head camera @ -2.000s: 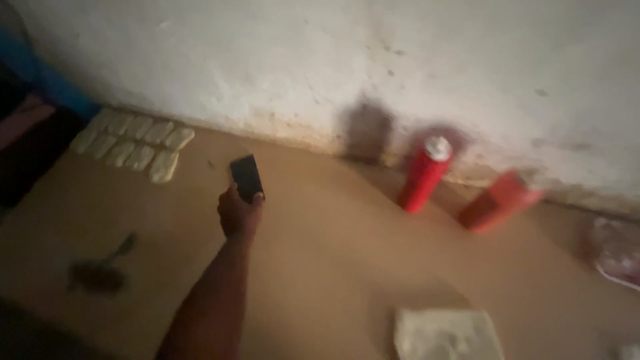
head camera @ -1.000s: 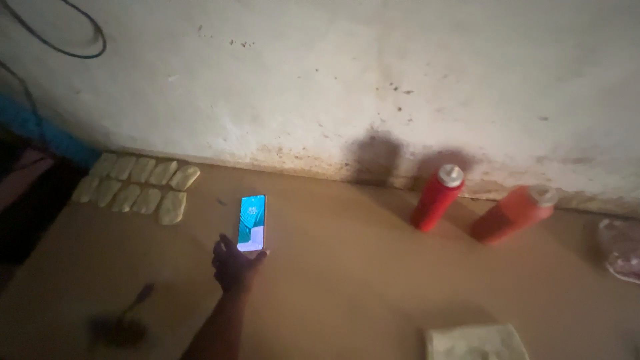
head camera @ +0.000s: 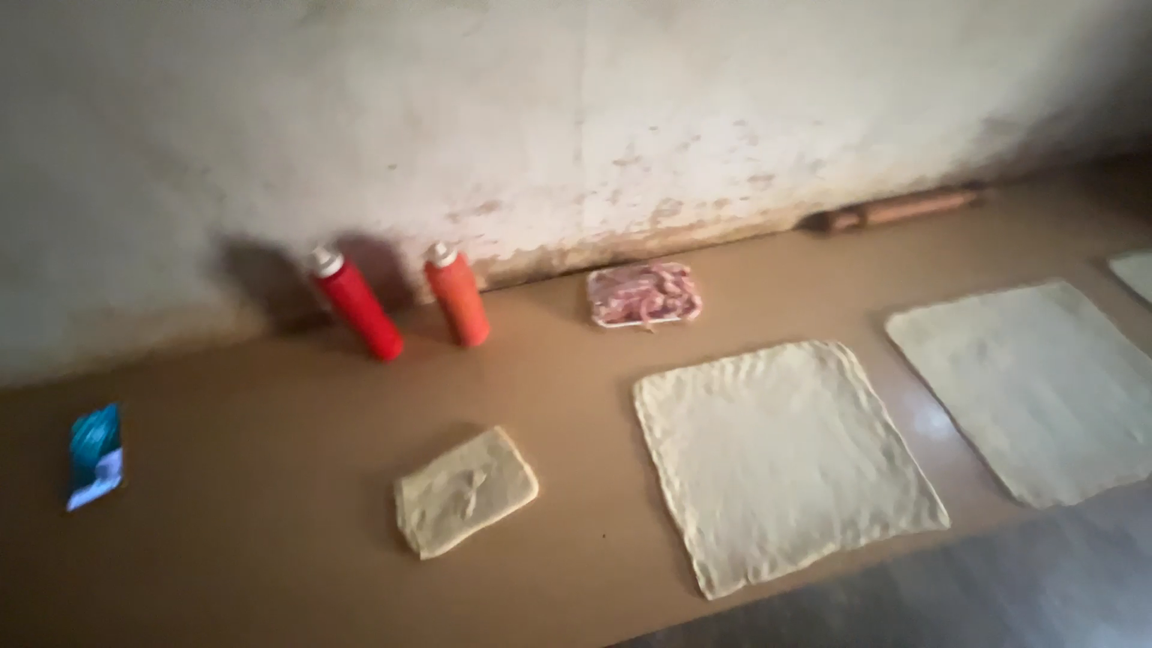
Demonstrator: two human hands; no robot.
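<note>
Neither of my hands shows in the head view now. A phone [head camera: 95, 456] with its screen lit lies on the brown table [head camera: 270, 522] at the far left. Right of it is a small folded piece of dough [head camera: 466, 492]. A large rolled-out sheet of dough [head camera: 783, 463] lies at right of centre, with a second dough sheet [head camera: 1035, 387] beside it and the edge of another [head camera: 1136, 270] at the right border. A white tray of sliced raw meat [head camera: 643, 295] sits behind them, close to the wall.
Against the stained wall [head camera: 576, 117] stand a red squeeze bottle [head camera: 360, 306] and an orange squeeze bottle [head camera: 459, 297]. A wooden rolling pin [head camera: 918, 208] lies along the wall at the back right. The table's front edge runs across the lower right, with a grey floor [head camera: 945, 594] beyond.
The hand that was at the phone has let it go and is out of view; the phone lies on the table with its screen lit. The view has swung far to the right.
</note>
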